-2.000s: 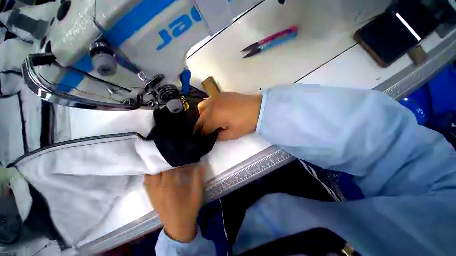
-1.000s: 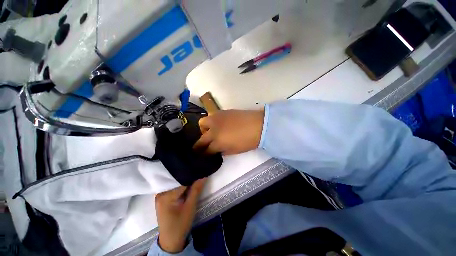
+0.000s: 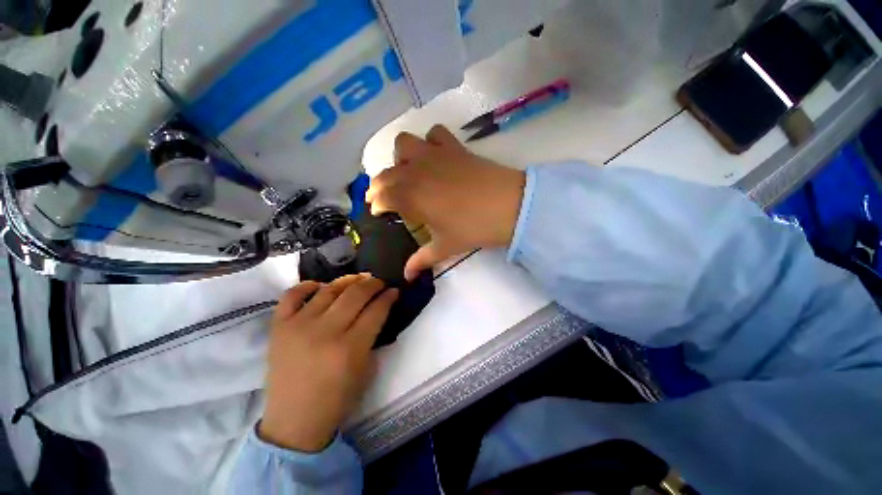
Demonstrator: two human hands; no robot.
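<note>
The black cuff [image 3: 395, 253] lies on the machine bed beside and under the presser foot area, joined to the white garment panel [image 3: 184, 372] at left. My left hand [image 3: 327, 353] lies flat on the cuff's near left part, fingertips close to the needle area. My right hand [image 3: 445, 198] is at the cuff's right side, thumb on its edge and fingers bent near the small blue piece [image 3: 359, 193]. Whether the right hand grips fabric is hard to tell. The presser foot itself is hidden behind the machine head's round metal parts [image 3: 327, 227].
The white sewing machine head [image 3: 280, 58] and curved chrome guard [image 3: 126, 275] stand at upper left. Pink and blue snips or pens [image 3: 519, 108] lie on the bed. A smartphone [image 3: 754, 82] lies at upper right. A measuring tape [image 3: 474, 363] edges the table.
My left hand has moved up from the table edge onto the black cuff. My right hand has moved up, its fingers off the cuff's middle, with the thumb at its right edge.
</note>
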